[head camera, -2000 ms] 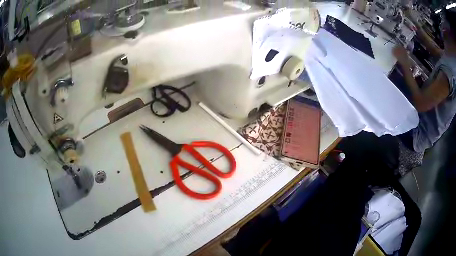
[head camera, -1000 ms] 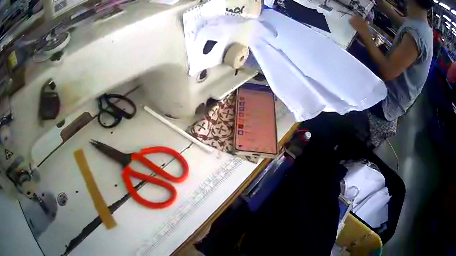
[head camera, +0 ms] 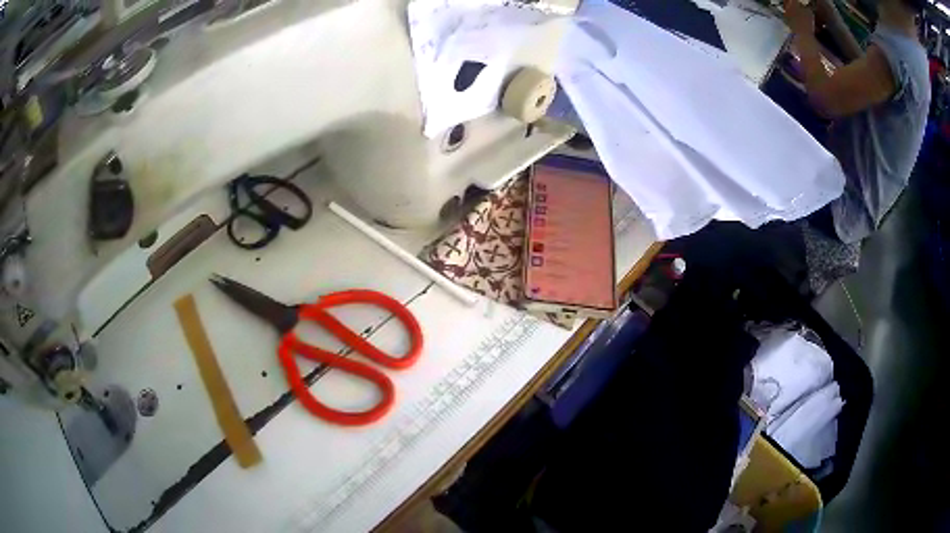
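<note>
Neither of my hands shows in the head view. Red-handled fabric shears (head camera: 349, 354) lie on the machine table, blades pointing up and left. A tan template strip (head camera: 218, 381) lies left of them. Small black scissors (head camera: 268, 211) lie behind the shears. A white rod (head camera: 401, 253) lies slanted to their right. The cream lockstitch machine (head camera: 260, 94) stands across the back, its presser foot area (head camera: 92, 401) at the lower left. A lit smartphone (head camera: 570, 234) with a pinkish screen lies on patterned cloth (head camera: 479, 250).
White pieces (head camera: 698, 135) hang from the machine's right end. Dark cloth (head camera: 646, 416) fills the space beside the wood-edged table (head camera: 490, 427). A yellow bin (head camera: 783, 487) and white cloth (head camera: 800, 390) are at lower right. Another person (head camera: 880, 109) is at upper right.
The camera view has swung right, so table things sit further left than two seconds ago, then slightly back left in the last second. The things on the table have not visibly moved.
</note>
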